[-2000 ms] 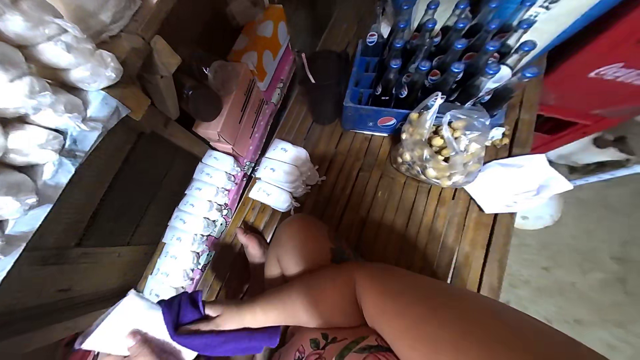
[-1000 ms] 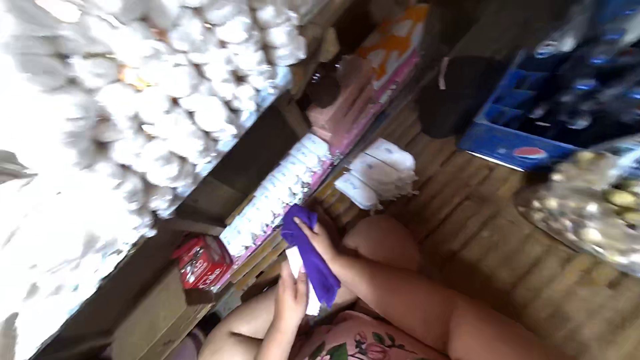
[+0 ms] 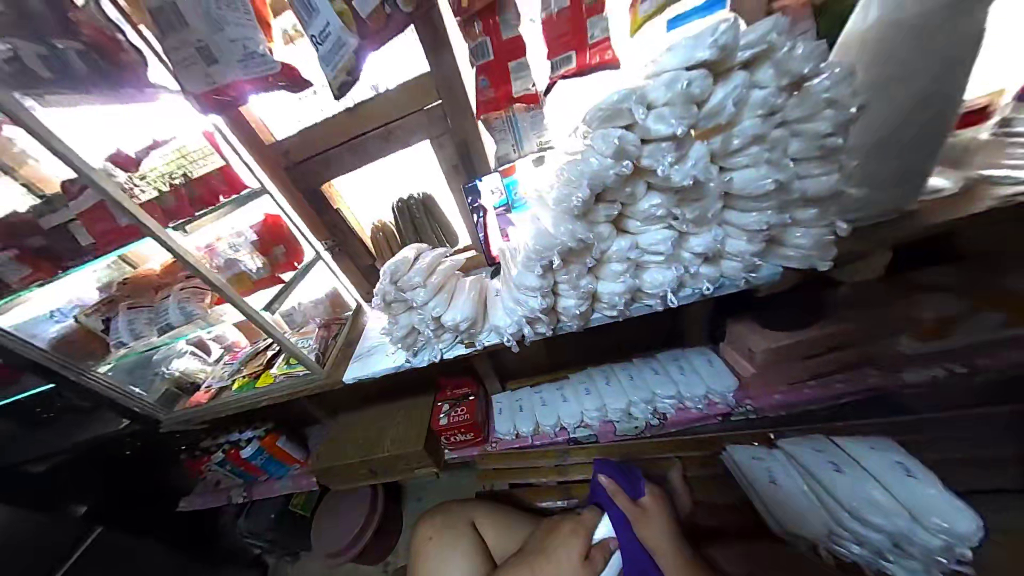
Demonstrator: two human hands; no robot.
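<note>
Low in the view, my left hand is closed on a white packet, its fingers close to my other hand. My right hand grips a purple cloth that lies against the packet. The lower ends of both are cut off by the frame edge. To the right, white plastic packets with handwriting lie in overlapping stacks on the slatted surface. Beyond my hands a row of similar white packets stands on a low shelf.
Many knotted bags of white contents are piled on the counter above. A red Coke box and a cardboard box stand left of the packet row. A glass display case is at the left, with a round pinkish container below.
The view has swung left and up to the counter and display case. Both hands have come closer together around the white packet and purple cloth, which lay spread apart from my body two seconds ago.
</note>
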